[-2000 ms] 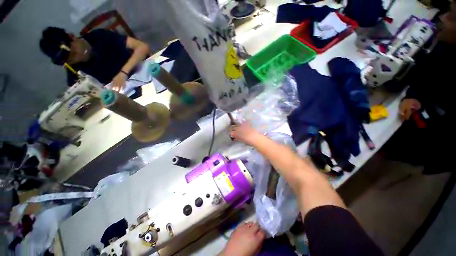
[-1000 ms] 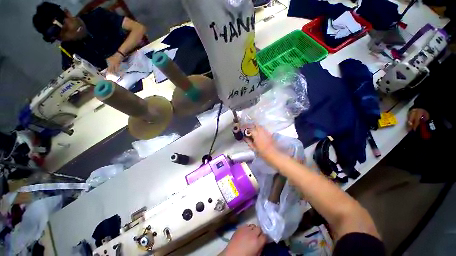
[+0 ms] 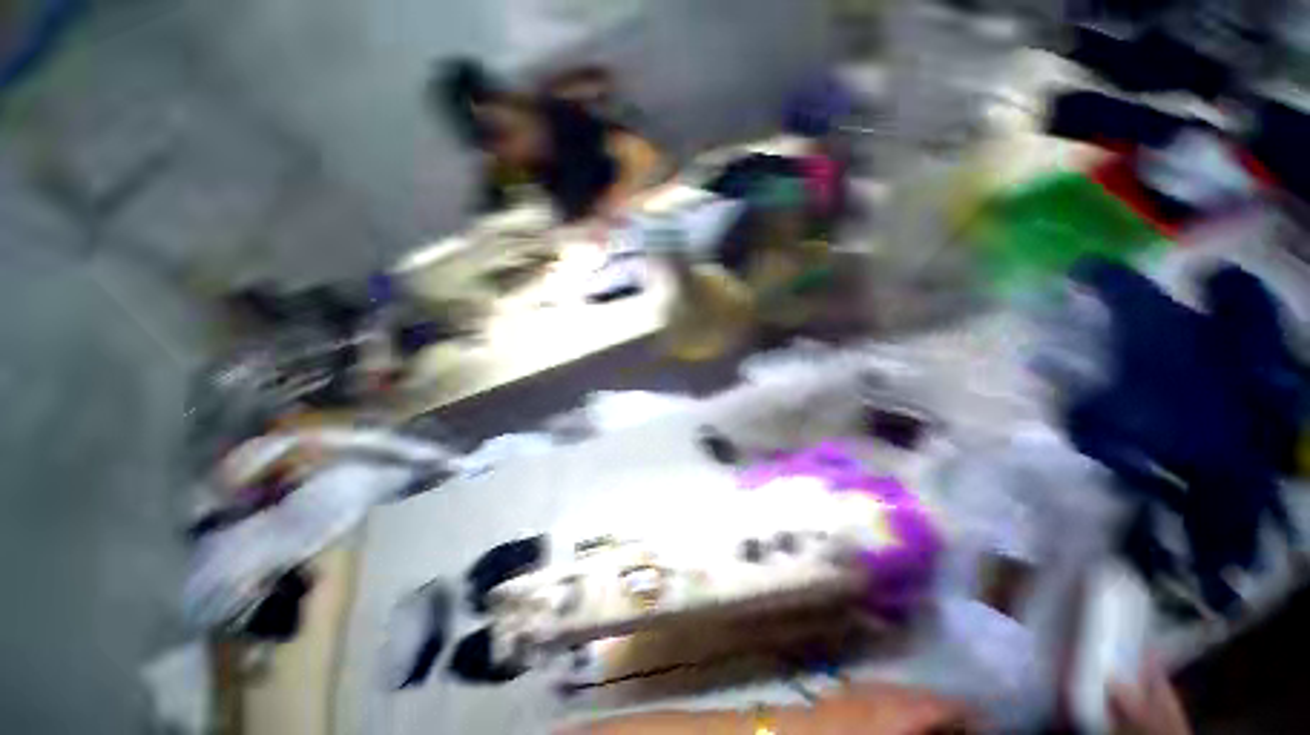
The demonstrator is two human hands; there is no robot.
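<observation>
The view is heavily blurred. The cream sewing machine head (image 3: pixel 704 574) with its purple end lies across the middle. Dark cut pieces (image 3: pixel 506 560) lie at its left end. A small dark spool (image 3: pixel 716 442) stands behind it. My left hand (image 3: pixel 862 712) is a blurred skin-coloured shape along the bottom edge, in front of the machine, partly cut off. My right hand (image 3: pixel 1149 707) is at the lower right edge, beside a long white object (image 3: pixel 1108 646). Whether it grips that object cannot be told.
A person (image 3: pixel 575 151) sits at another machine behind. A green basket (image 3: pixel 1056 230) and a red basket (image 3: pixel 1138 190) are at the upper right. Dark navy fabric (image 3: pixel 1171 381) lies below them. Pale crumpled plastic (image 3: pixel 991 488) is beside the purple end. Pale material (image 3: pixel 309 531) lies at left.
The view has swung, shifting the scene right. My right hand has left the small spools behind the purple end and is now low at the right. My left hand stays low.
</observation>
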